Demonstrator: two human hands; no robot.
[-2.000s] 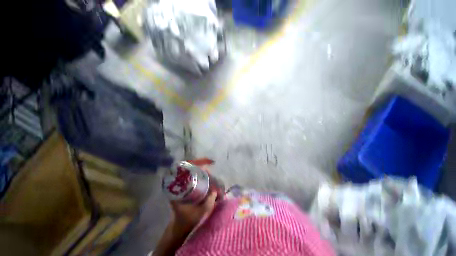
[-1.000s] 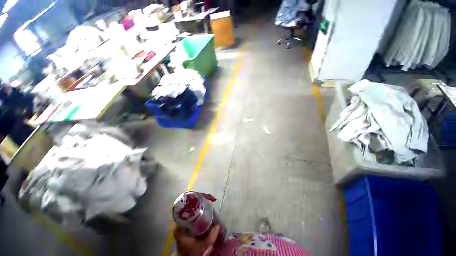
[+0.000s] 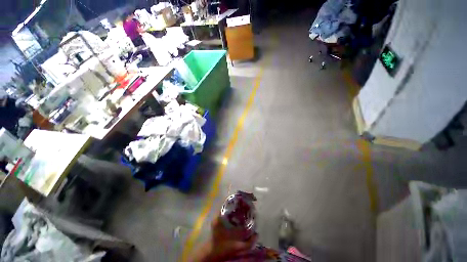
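Note:
A dark red flask with a shiny steel end and red pattern [image 3: 238,212] is low in the middle of the head view, its end turned up toward the camera. My left hand [image 3: 224,242] is closed around its body from the left; the hand is blurred and cut off by the bottom edge. A bit of my pink apron [image 3: 297,253] shows beside it. My right hand is not in view.
A grey aisle has yellow lines [image 3: 233,146]. On the left are a blue crate with pale cloth [image 3: 171,134], a green bin [image 3: 210,77] and worktables [image 3: 56,153]. On the right are a white wall [image 3: 430,77] and a pale bin [image 3: 404,230]. A person [image 3: 132,28] is far back.
The view has swung from the floor to along the aisle and moved forward. The blue crate and green bin are nearer. The flask stays in my left hand, now further right in view.

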